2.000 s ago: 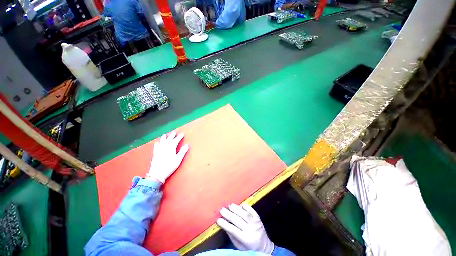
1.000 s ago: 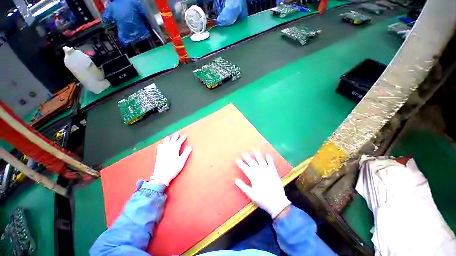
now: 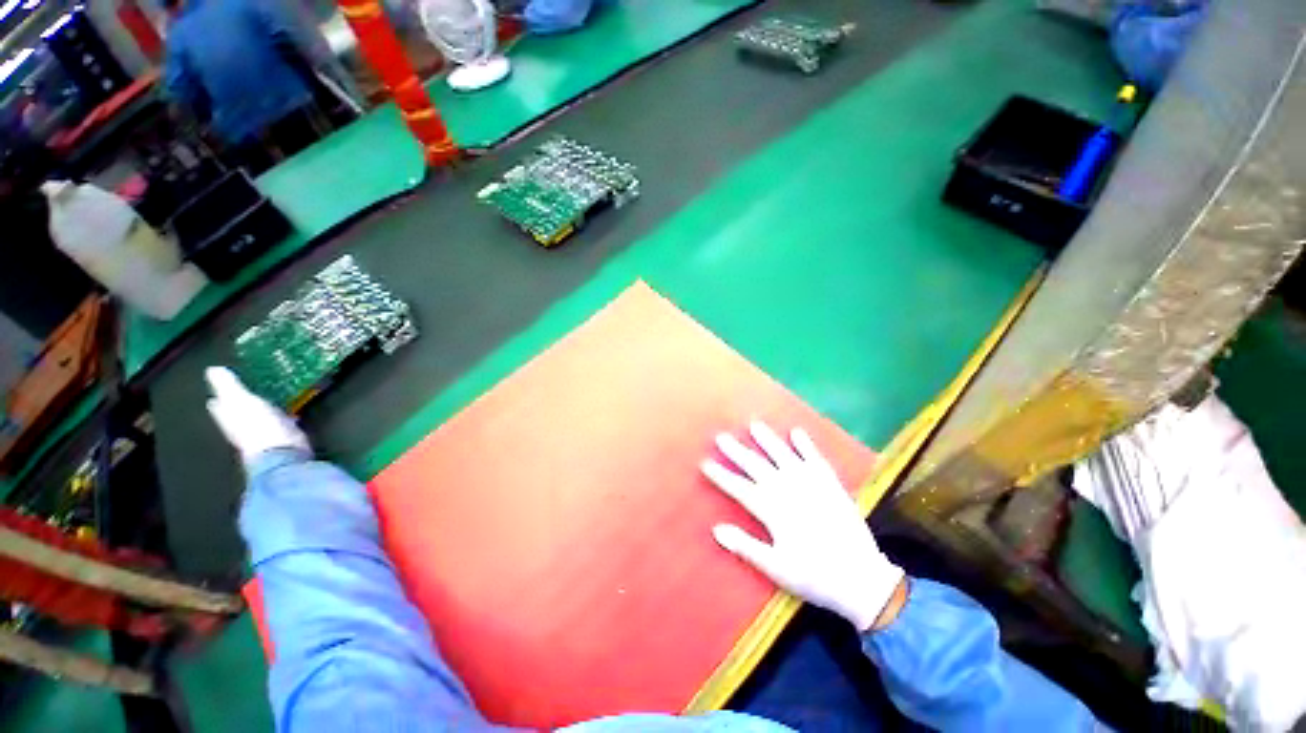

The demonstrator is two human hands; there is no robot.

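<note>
My left hand [image 3: 258, 424], in a white glove, is at the near left end of a circuit board [image 3: 327, 332] on the grey-green conveyor belt [image 3: 473, 308]. Its fingers are partly hidden, so I cannot tell whether they touch or grip the board. My right hand [image 3: 802, 527], also gloved, lies flat with fingers spread on the red mat [image 3: 573, 487] and holds nothing. A second circuit board [image 3: 562, 192] and a third board [image 3: 791, 45] lie farther along the belt.
A black bin [image 3: 1028, 169] with a blue, yellow-tipped tool [image 3: 1091, 161] stands at right. A foam-lined edge [image 3: 1146, 358] and white cloth [image 3: 1210, 551] are beside me. A white bottle [image 3: 122, 246], black box [image 3: 229, 224] and fan [image 3: 461, 40] stand across the belt, near a person [image 3: 236, 69].
My left hand has moved from the red mat to the nearest board on the belt. My right hand, earlier at the mat's front edge, lies on the mat. The view has shifted.
</note>
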